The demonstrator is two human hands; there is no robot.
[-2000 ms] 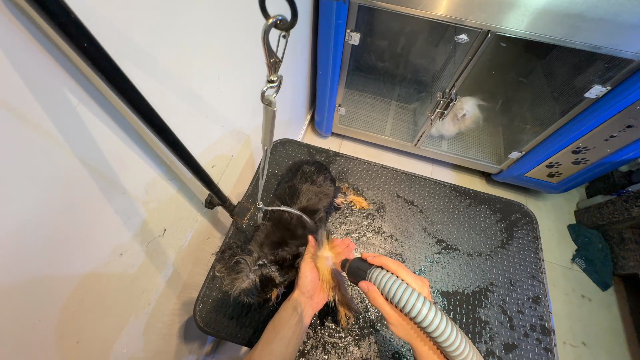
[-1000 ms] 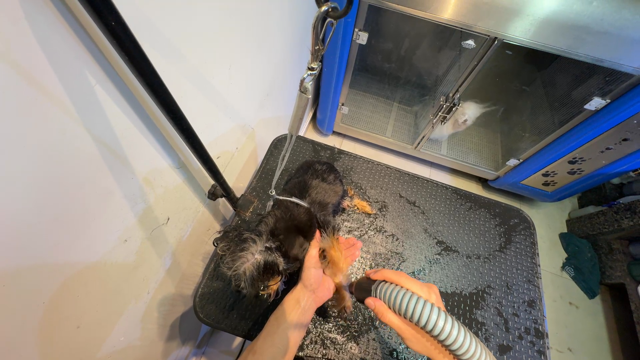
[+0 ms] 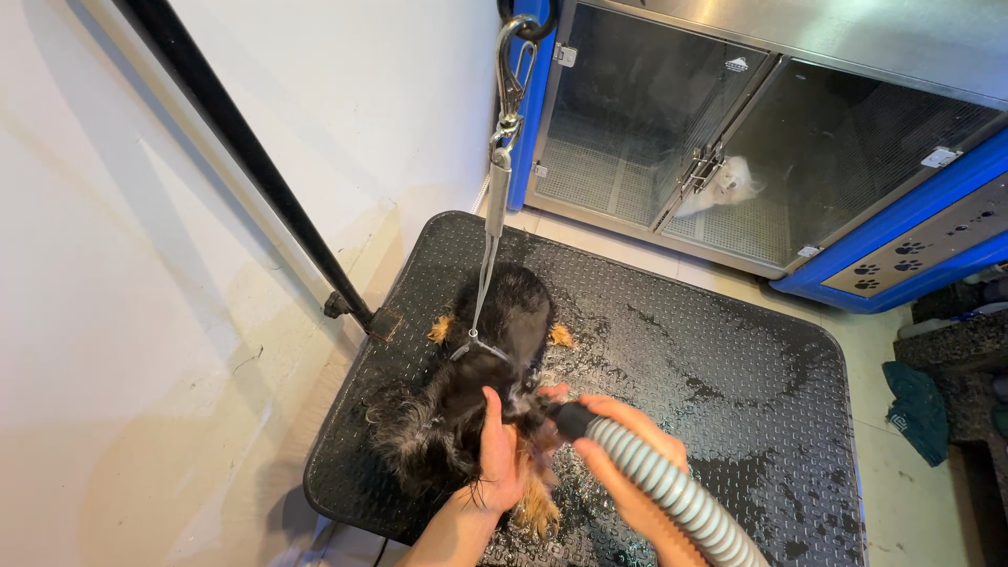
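Note:
A wet black-and-tan dog [image 3: 506, 315] is on the black textured grooming table [image 3: 709, 354], its head toward the lower left. A grey grooming loop [image 3: 485, 291] goes around its neck and hangs from a metal snap hook [image 3: 512, 83]. My left hand [image 3: 500, 465] is cupped at the dog's chest and upper foreleg, thumb up; part of it is hidden by fur. My right hand [image 3: 638, 457] grips the dryer hose [image 3: 669, 488] near its black nozzle [image 3: 572, 420], which points at the fur beside my left hand. A tan forepaw [image 3: 538, 504] shows below.
A black grooming arm [image 3: 260, 173] rises from the table's left edge beside the white wall. Behind the table stands a steel cage [image 3: 669, 236] with glass doors and a white dog [image 3: 728, 185] inside. Dark green cloth [image 3: 916, 413] hangs at the right, by a dark shelf.
The dog's hindquarters have shifted, and both tan hind paws now show. My left hand has moved from the lifted tan foreleg to the chest area. The nozzle has stayed close to my left hand.

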